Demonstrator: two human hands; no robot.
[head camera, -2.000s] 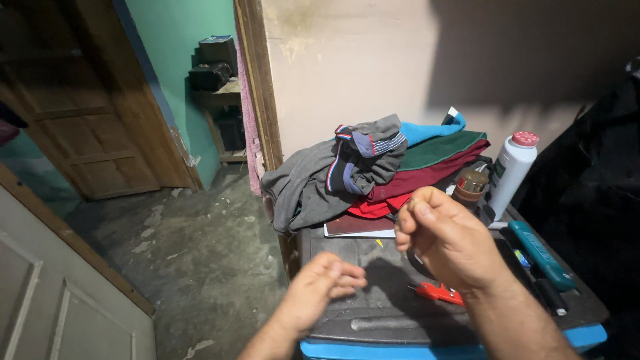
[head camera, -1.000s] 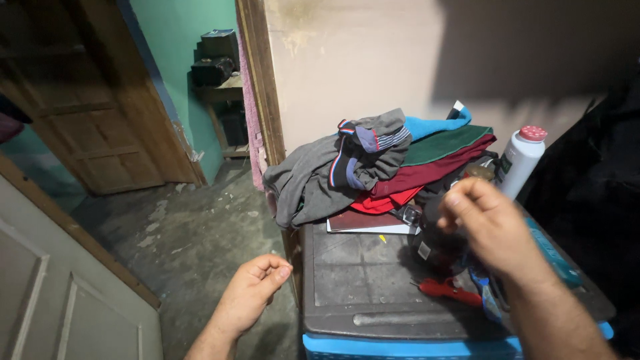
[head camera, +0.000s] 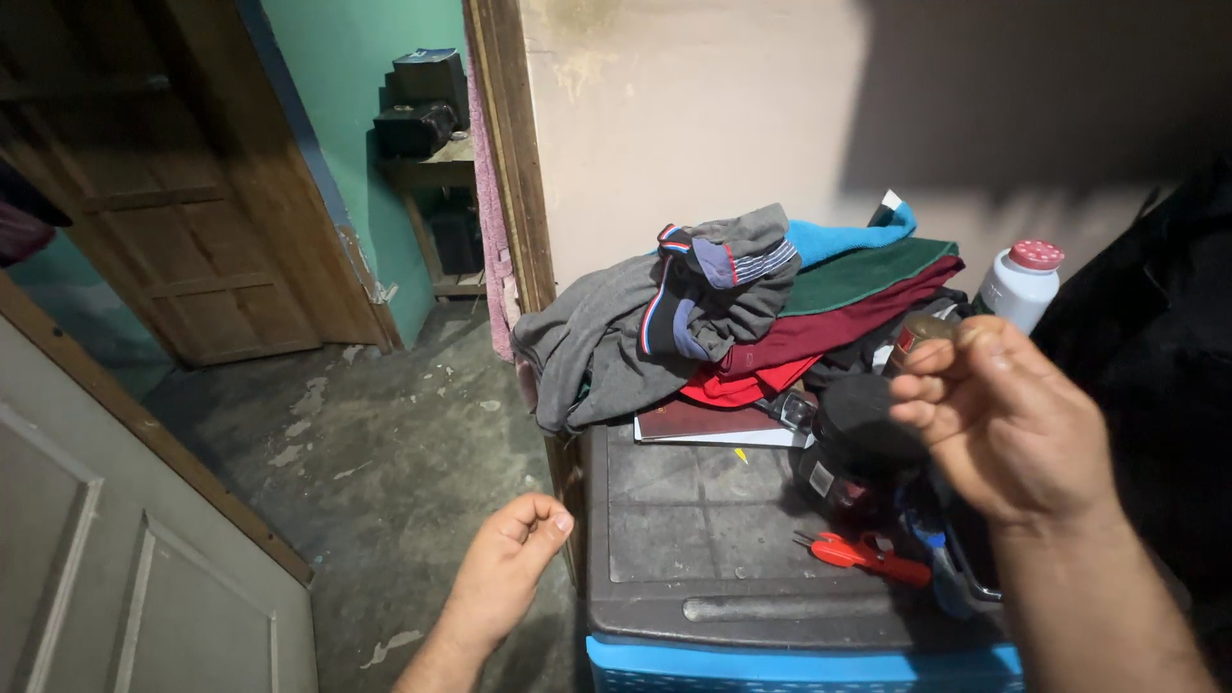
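Note:
My left hand (head camera: 515, 563) is over the floor, just left of the plastic drawer unit, thumb and fingertips pinched together. My right hand (head camera: 1011, 423) is raised above the unit's right side, also pinched, in front of a black-lidded jar (head camera: 861, 428) and a brown-topped container (head camera: 919, 337). Nothing is visible between the fingers of either hand; a very thin thing could not be made out. Red-handled thread snips (head camera: 866, 558) lie on the dark top of the drawer unit (head camera: 674, 525), below my right hand. Beyond them is a tiny yellow piece (head camera: 740, 455).
A heap of folded clothes (head camera: 616, 327) lies at the back of the unit, partly over a dark red book (head camera: 707, 423). A white bottle with a pink cap (head camera: 1022, 284) stands back right. A pale door (head camera: 173, 558) is at the left, a wooden door frame (head camera: 515, 144) behind.
My hands have moved apart, the left one leftward and the right one rightward. Two seconds ago the left fingers were spread; now they are pinched.

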